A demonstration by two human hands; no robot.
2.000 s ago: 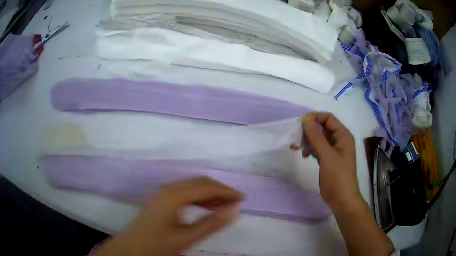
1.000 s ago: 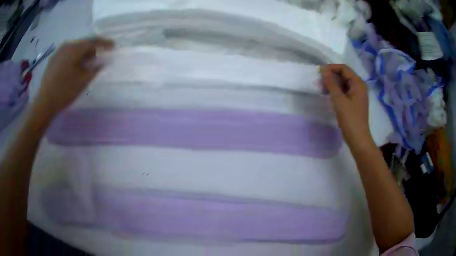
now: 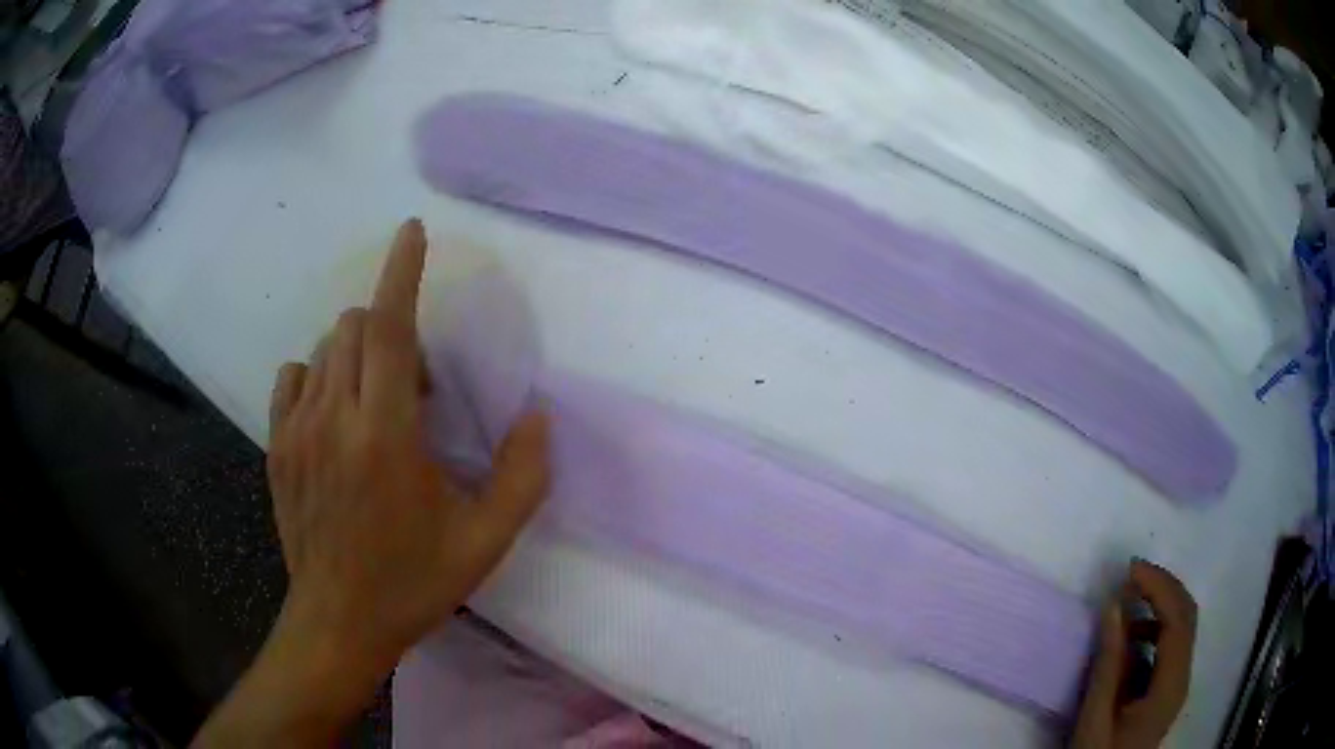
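The near lilac stack [image 3: 791, 534] lies slanting across the white cloth in front of me. My left hand [image 3: 395, 454] is spread over its left end, where a sheer pale flap of fabric is turned up between thumb and forefinger. My right hand [image 3: 1142, 659] is at the stack's right end, fingers curled; its fingertips are partly hidden and I cannot tell if they grip the fabric. The far lilac stack [image 3: 835, 264] lies flat beyond, untouched. White strips [image 3: 1025, 190] lie loose behind it.
The large white stack [image 3: 1171, 117] is at the far right. A lilac fabric heap [image 3: 132, 132] is at the upper left. Blue-edged pieces [image 3: 1313, 293] and a dark iron edge [image 3: 1277, 644] show at the right rim. The table's curved edge [image 3: 191, 359] runs along the left.
Both hands have come from the white strips back to the near lilac stack, the left spreading open over its left end. The view has shifted left and tilted.
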